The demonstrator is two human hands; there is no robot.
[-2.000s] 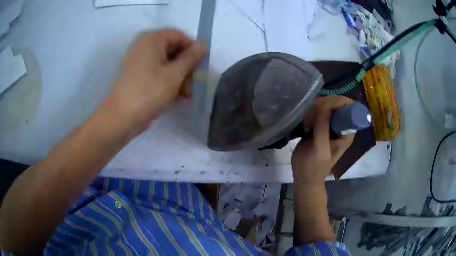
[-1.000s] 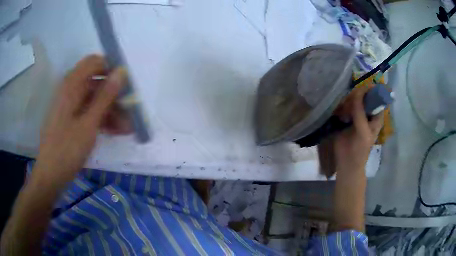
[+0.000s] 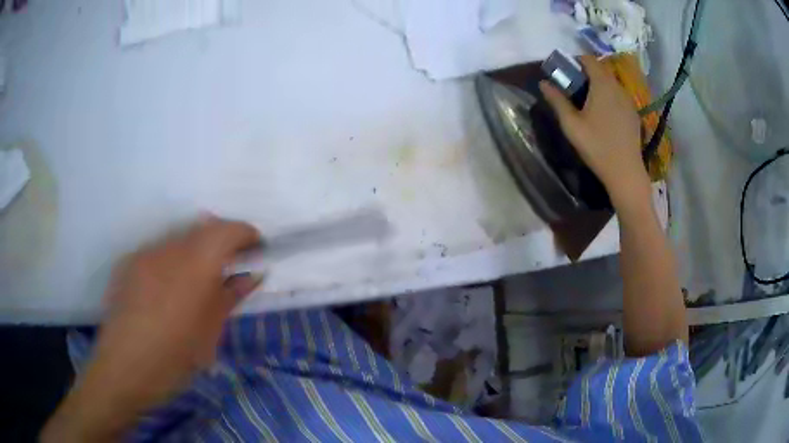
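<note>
My left hand (image 3: 186, 285) is blurred near the table's front edge at left, its fingers closed on one end of a grey metal strip (image 3: 333, 232). The strip points right, roughly along the front edge, and is blurred. No cloth piece can be made out on it. My right hand (image 3: 601, 121) is around the handle of the steam iron (image 3: 532, 143). The iron is upright, over the dark brown iron rest (image 3: 581, 240) at the right, its soleplate facing down and hidden.
White cut pieces lie at the far left (image 3: 169, 17), the left edge (image 3: 12, 176) and the far centre (image 3: 441, 35). A scrap heap (image 3: 619, 24) is at upper right. A yellow-orange bundle (image 3: 659, 147) is behind my right hand. A hose and cable (image 3: 683, 78) run to the upper right.
The iron has turned from soleplate showing to upright and moved right to the rest. My left hand has come toward the front edge, and the strip has swung from lengthwise to crosswise.
</note>
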